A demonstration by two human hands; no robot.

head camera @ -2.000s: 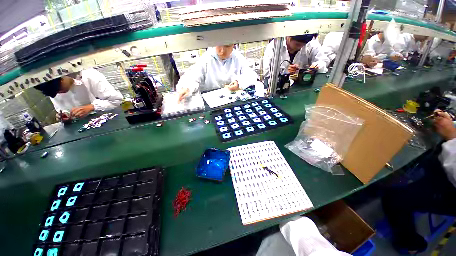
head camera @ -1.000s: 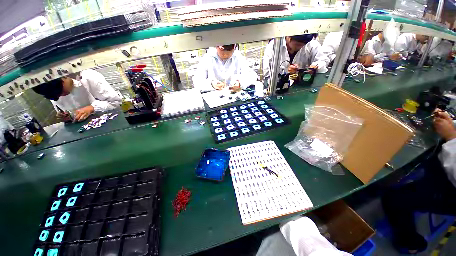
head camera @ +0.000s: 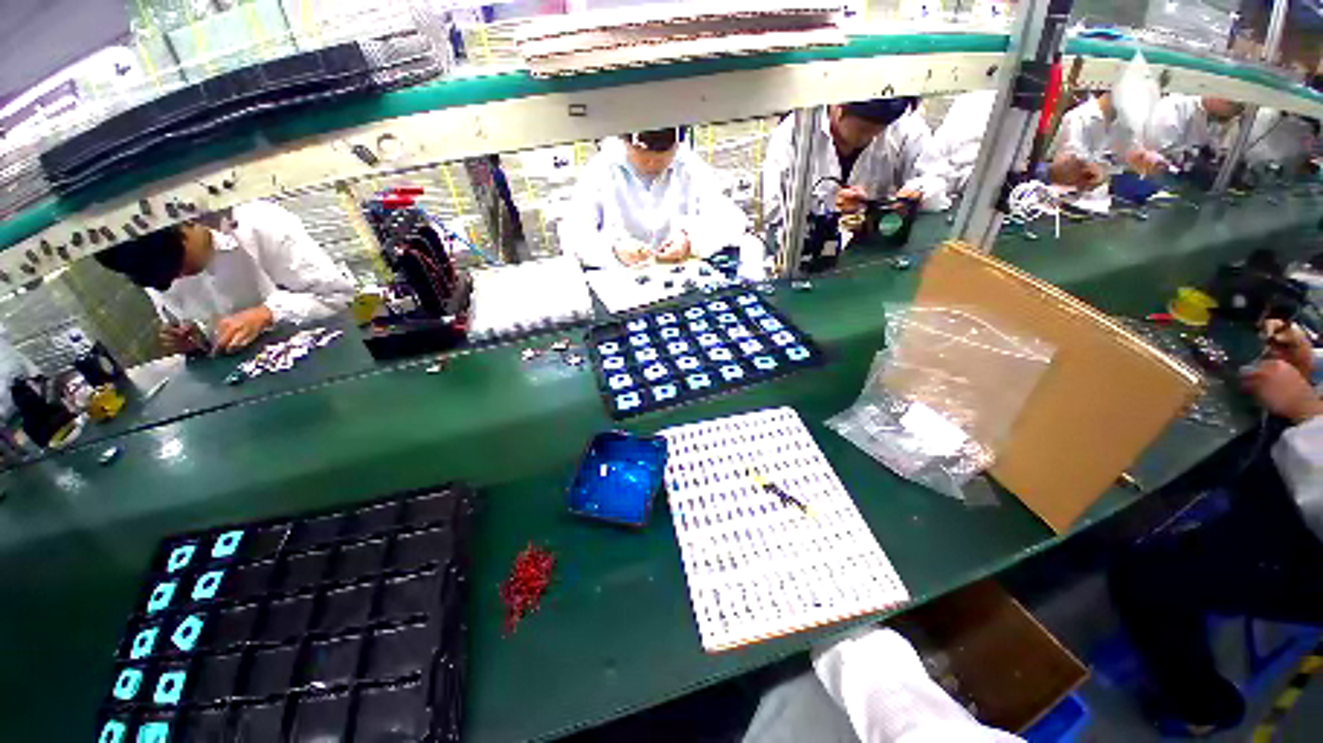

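Neither of my hands shows; only a white sleeve (head camera: 885,685) comes in at the bottom edge. A white parts sheet (head camera: 776,537) with rows of tiny dark marks lies in front of me. A yellow and dark hand tool (head camera: 785,497) rests on it. A blue parts bin (head camera: 620,479) stands at the sheet's left, with a small white bit inside. Red small parts (head camera: 527,584) lie in a loose pile. The black blister tray (head camera: 331,617) at left holds teal housings (head camera: 187,631) in its left columns; its other pockets look unfilled.
A filled blister tray (head camera: 701,353) lies beyond the sheet. A clear plastic bag (head camera: 936,421) rests against a cardboard sheet (head camera: 1081,385) at right. An open carton (head camera: 1001,661) is below the bench edge. People in white smocks sit opposite; another person's hands (head camera: 1284,375) show at far right.
The filled blister tray has shifted left along the far side. The opposite person's hands have drawn together. Hands at far right have moved slightly. My sleeve has barely moved.
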